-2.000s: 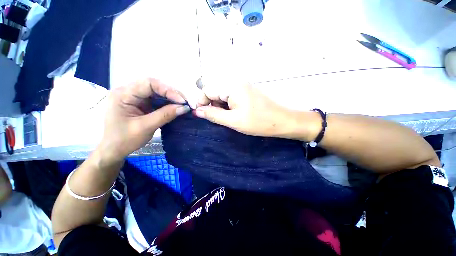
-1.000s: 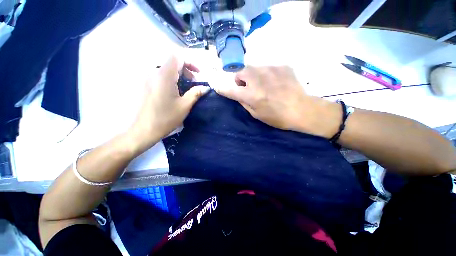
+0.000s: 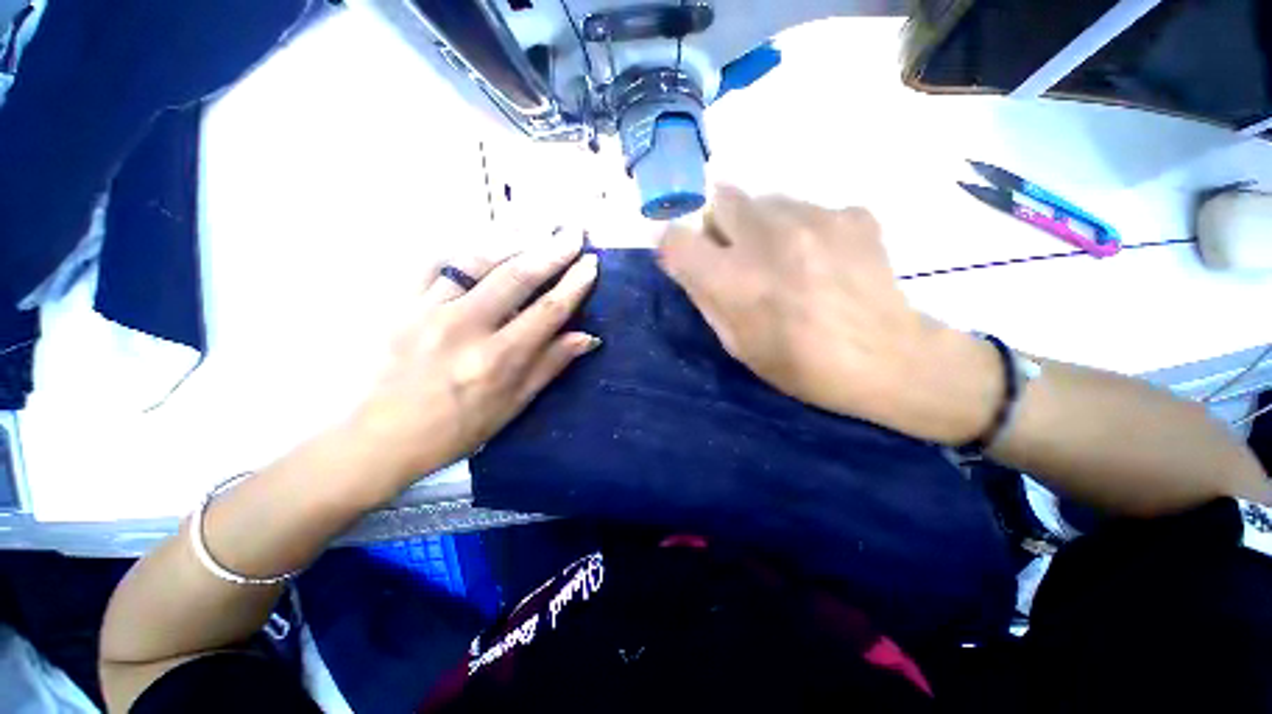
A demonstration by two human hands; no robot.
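Note:
A dark navy denim panel [image 3: 725, 446] lies from just below the machine head over the table's front edge towards my lap. My left hand [image 3: 488, 335] lies flat on the panel's upper left edge, fingertips pressing the cloth. My right hand [image 3: 795, 286] is at the panel's upper right edge, slightly blurred, thumb and forefinger close together near the grey-blue cylinder [image 3: 671, 175]. Whether it pinches the cloth is hard to tell. The presser foot and needle are not clear in the glare below the machine head [image 3: 558, 56].
Navy denim pieces [image 3: 147, 209] lie at the left of the white table [image 3: 307, 279]. Blue and pink thread snips [image 3: 1046, 212] and a round pale object [image 3: 1236, 228] lie at the right. A blue plastic basket [image 3: 440, 561] shows below the table edge.
The panel has moved from near the front edge up to the machine. My left hand has opened from a pinch and flattened on the cloth. My right hand has shifted right, away from the left.

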